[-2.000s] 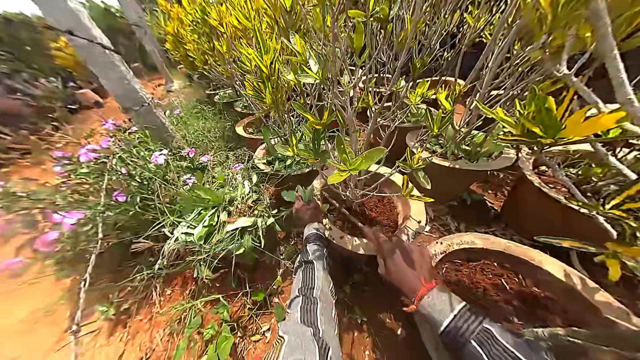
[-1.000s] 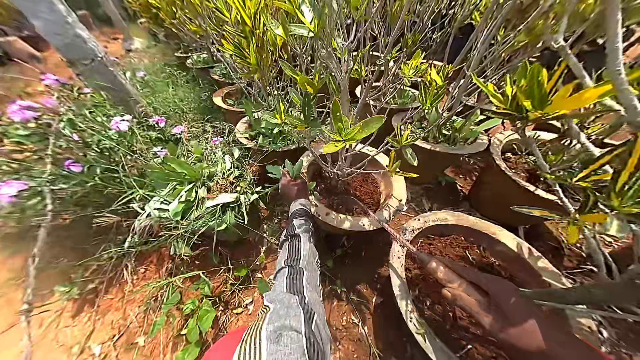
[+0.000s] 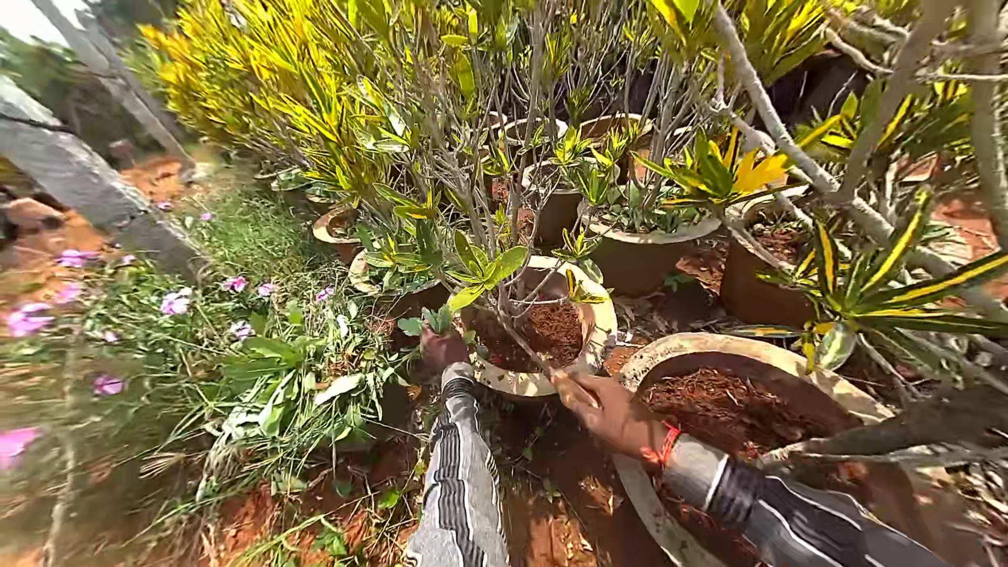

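Observation:
My left hand is closed around a small bunch of green leaves at the left side of a round clay pot. That pot holds reddish-brown soil and a croton shrub with thin bare stems. My right hand is at the pot's near right rim, gripping a thin, rod-like tool that slants over the soil toward the stems. The tool's far end is hard to tell from the stems, so its kind is unclear. A red thread circles the right wrist.
A larger soil-filled pot stands under my right forearm. More potted crotons crowd behind, and a thick branch reaches in at right. Pulled weeds and pink-flowered plants lie left, with a leaning grey post beyond.
Since one second ago, my right hand has moved left from over the larger pot to the near rim of the middle pot. My left hand stays beside that pot with leaves in it.

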